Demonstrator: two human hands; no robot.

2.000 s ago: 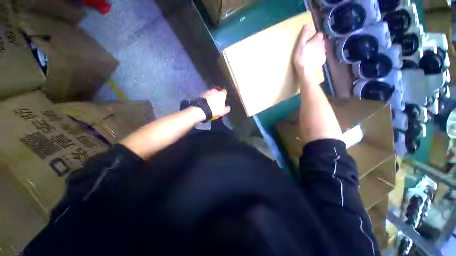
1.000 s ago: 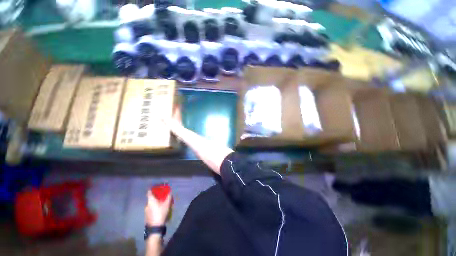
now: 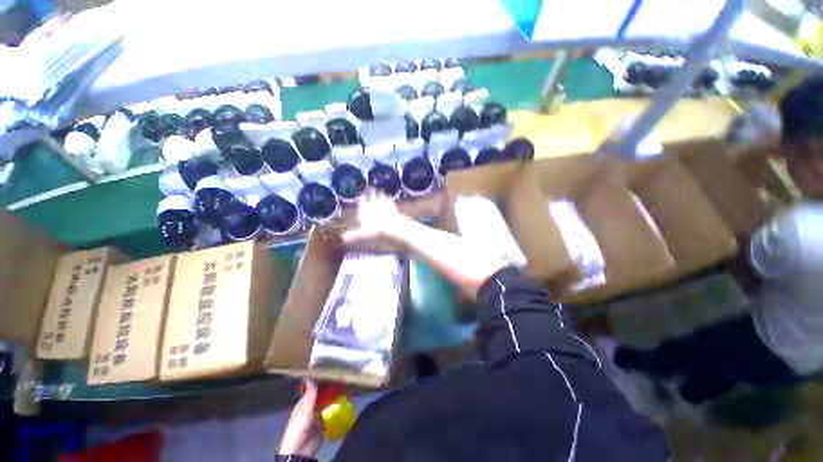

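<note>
An open product carton (image 3: pixel 293 316) stands on the bench edge in front of me, with a shiny bagged flat item (image 3: pixel 358 307) inside it. My right hand (image 3: pixel 377 224) is at the carton's far edge; it is blurred and overexposed, and its fingertips are hard to make out. My left hand (image 3: pixel 303 422) is low, below the carton's near edge, and holds the tape dispenser (image 3: pixel 336 413), which shows red with a yellow hub. The left hand is partly cut off by the bottom of the picture.
Sealed product cartons (image 3: pixel 206 311) stand to the left. Open cartons (image 3: pixel 614 226) with silvery bagged items stand to the right. Rows of dome cameras (image 3: pixel 316 200) sit behind. A raised shelf (image 3: pixel 361 50) crosses the back. Another person (image 3: pixel 794 280) is at the right.
An open carton now stands beside the sealed ones, where bare green bench showed. My right hand has moved from a sealed carton to this open one. The left hand still holds the dispenser.
</note>
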